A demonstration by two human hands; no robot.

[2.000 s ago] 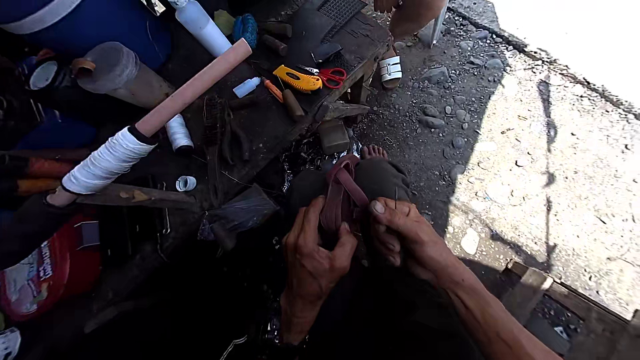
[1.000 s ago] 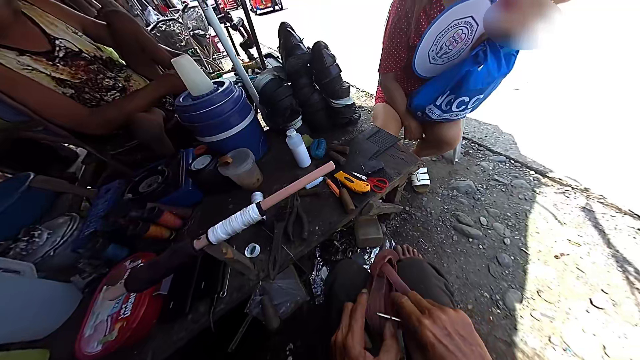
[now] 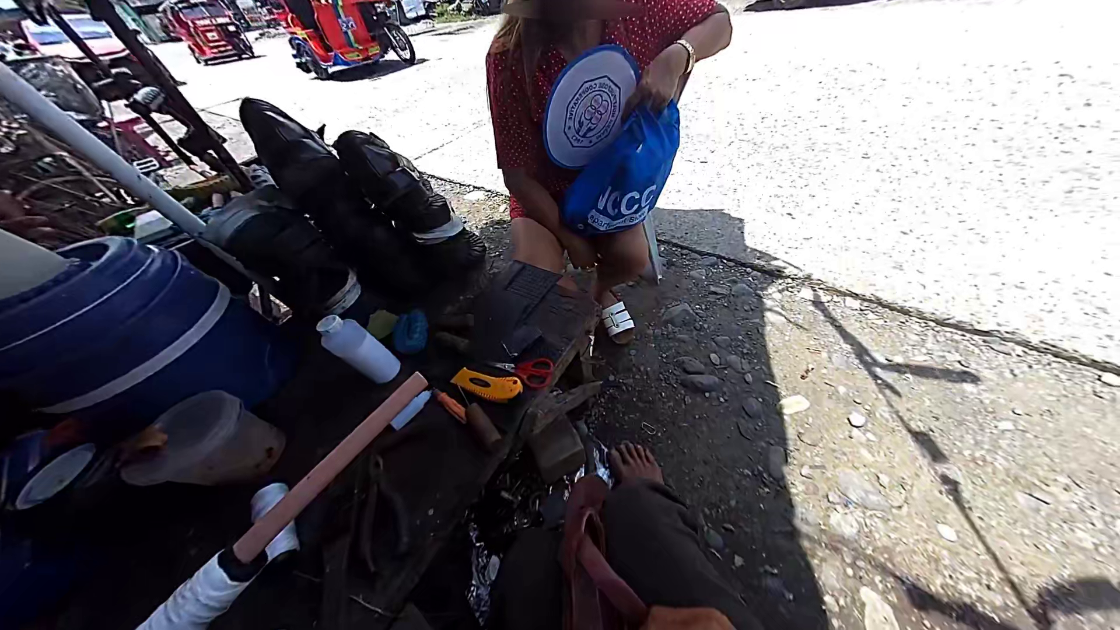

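A dark red strapped piece, perhaps part of a sandal [image 3: 584, 547], stands between my knees at the bottom. At the lower edge, beside its strap, shows only a sliver of skin, seemingly my right hand [image 3: 687, 619]; its fingers and grip are hidden. My left hand is out of view. On the dark wooden bench lie a yellow utility knife [image 3: 487, 385], red-handled scissors [image 3: 534, 374], an orange-handled tool [image 3: 451, 406] and a short wooden handle [image 3: 483, 426]. A pinkish rod [image 3: 332, 468] wound with white thread [image 3: 197, 598] slants up from the lower left.
Left are a blue drum-shaped cooler [image 3: 131, 324], a cloudy plastic tub [image 3: 206, 437] and a white bottle [image 3: 359, 348]. Black bulky items [image 3: 306, 188] stand behind. A person [image 3: 525, 149] with a blue bag [image 3: 626, 175] and round fan [image 3: 591, 105] is across the bench. Stony ground [image 3: 700, 376] lies right.
The view has swung up and right. Both hands, at the red piece in the earlier frames, have passed out of view except for a sliver of skin.
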